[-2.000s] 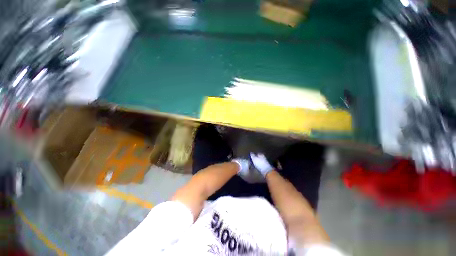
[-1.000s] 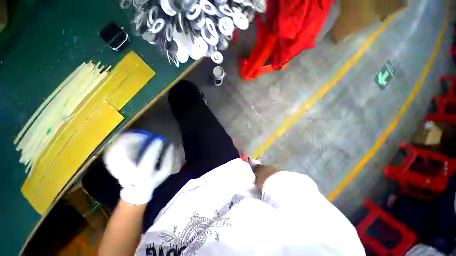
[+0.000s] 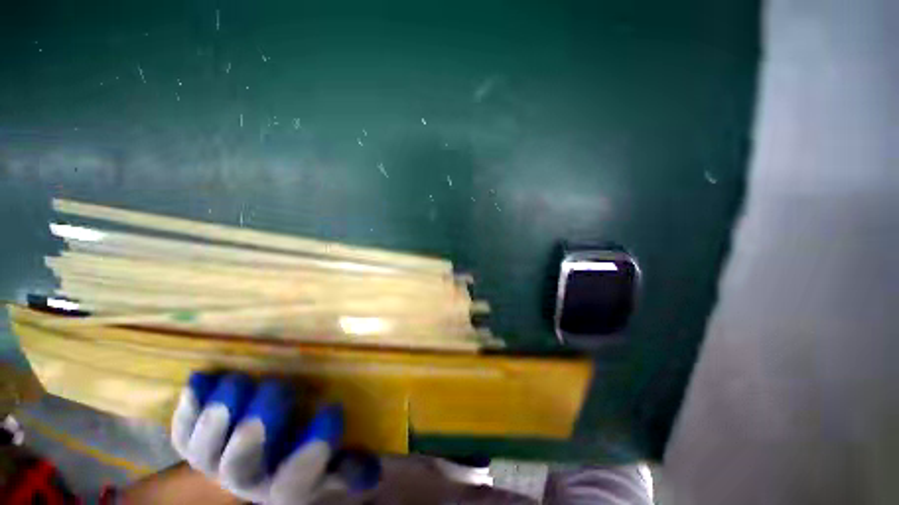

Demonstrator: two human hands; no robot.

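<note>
A yellow board [image 3: 493, 395] lies along the near edge of the green bench. A bundle of cream-white strips [image 3: 276, 286] lies just behind it. My left hand [image 3: 266, 434], in a white knit glove with blue fingertips, is at the bottom, left of centre. Its fingers lie over the front part of the yellow board. They are slightly bent and blurred, and whether they grip the board cannot be told. My right hand is not in view.
A black smartwatch-like square [image 3: 596, 296] lies on the green bench top [image 3: 394, 118], right of the strips. A pale grey-white surface [image 3: 808, 247] runs down the right side. Grey floor with a yellow line [image 3: 89, 444] and a red object [image 3: 34, 483] show at the lower left.
The view has swung from floor and lap to the bench and is closer. My left hand has moved from beside the bench edge onto the yellow board. My right arm has left the view.
</note>
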